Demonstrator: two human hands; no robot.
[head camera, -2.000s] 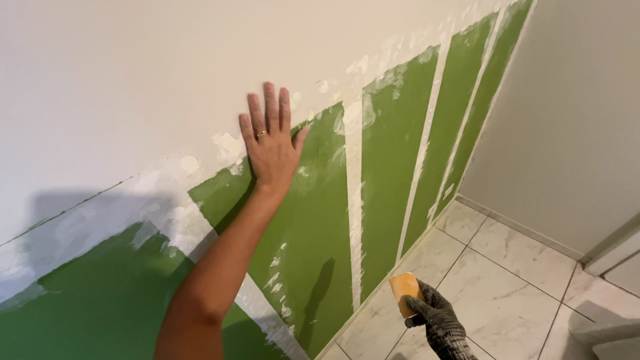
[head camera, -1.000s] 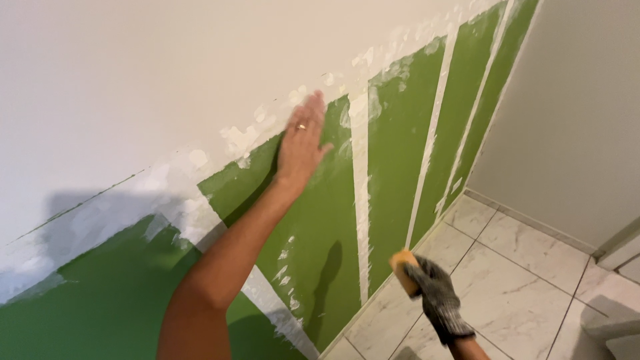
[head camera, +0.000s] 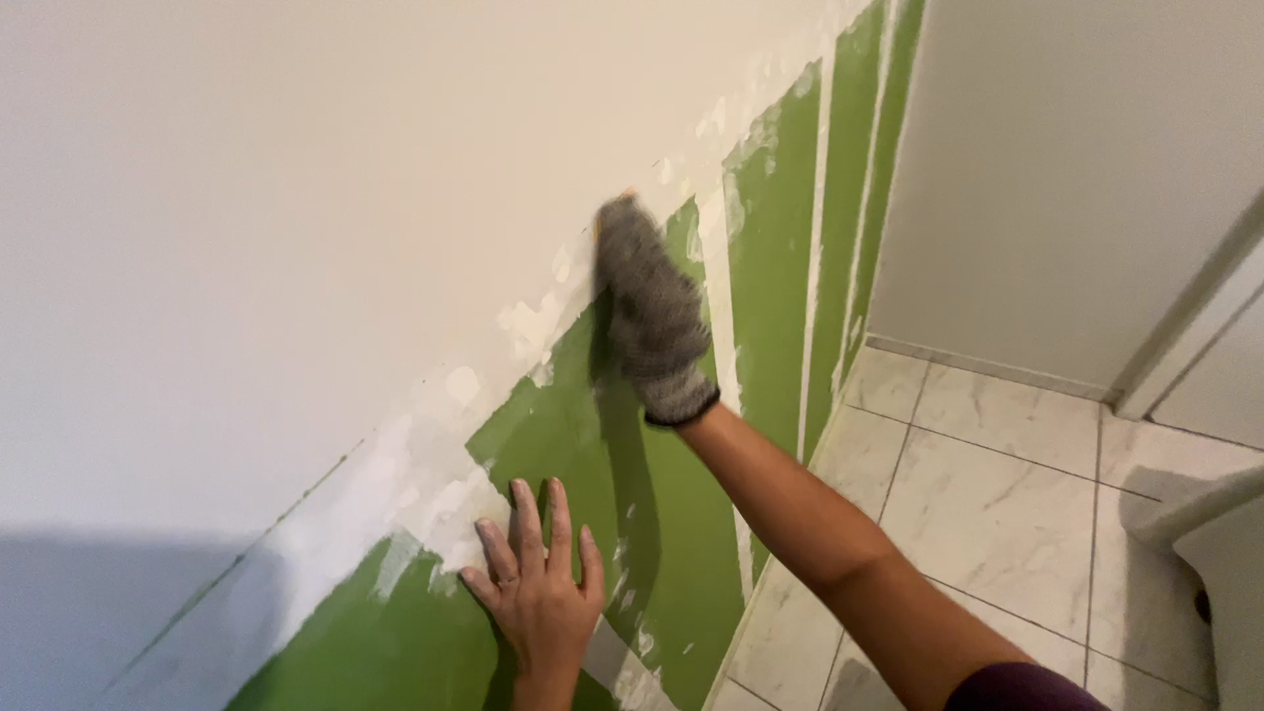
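Observation:
My right hand (head camera: 652, 306), in a grey knitted glove with a black cuff edge, presses against the wall at the border between white and green paint. Only a thin orange-yellow edge of the sanding block or sheet in it (head camera: 628, 195) shows past the fingertips; the rest is hidden under the glove. Bare and with fingers spread, my left hand (head camera: 543, 583) rests flat on the green wall paint (head camera: 553, 425) lower down, beside a white filler patch (head camera: 459, 518). White bands (head camera: 722, 286) divide the green area, and rough filler patches (head camera: 533, 321) run along its upper edge.
Marble-look floor tiles (head camera: 997, 504) lie at the lower right, along the foot of the wall. A plain adjoining wall (head camera: 1057, 178) meets the painted one at the corner. A white rounded object (head camera: 1224, 563) stands at the right edge, near a white door frame (head camera: 1195, 346).
My gloved right hand has moved from over the floor up to the wall, with the orange-yellow piece. My left hand has moved down from the upper paint edge to the lower green area.

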